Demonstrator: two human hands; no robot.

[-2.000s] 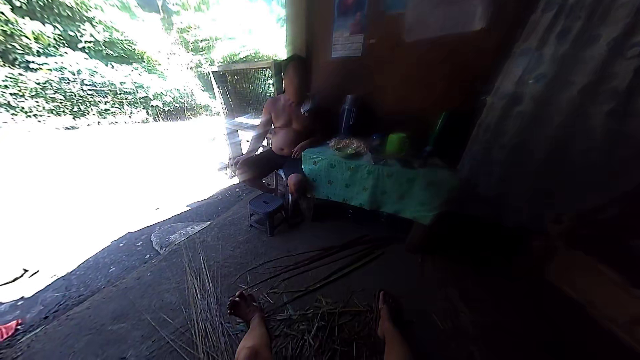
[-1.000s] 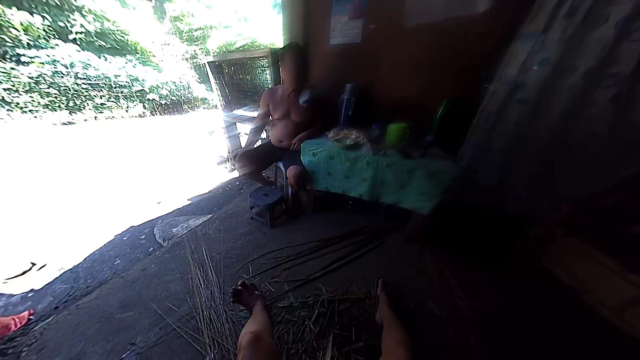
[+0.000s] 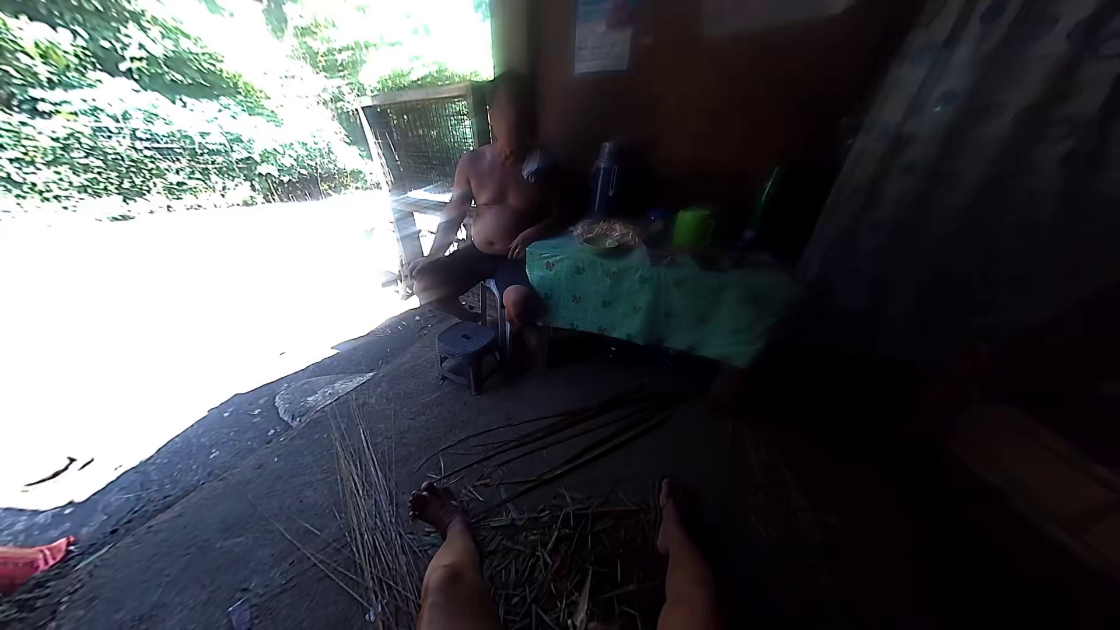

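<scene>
Neither of my hands shows in the head view. My two bare legs stretch forward over the floor, one foot (image 3: 435,507) at the centre left and the other foot (image 3: 668,516) to its right. Between them lies a heap of dry plant scraps (image 3: 560,551). A bundle of thin sticks (image 3: 372,516) lies just left of my left leg. Beyond my feet, several long dark stalks (image 3: 560,437) are spread on the floor.
A person (image 3: 503,201) sits beside a table with a green patterned cloth (image 3: 630,297). On it are a flask (image 3: 605,179), a bowl (image 3: 602,245) and a green mug (image 3: 693,229). A low stool (image 3: 466,341) stands in front. Something red (image 3: 31,564) lies far left.
</scene>
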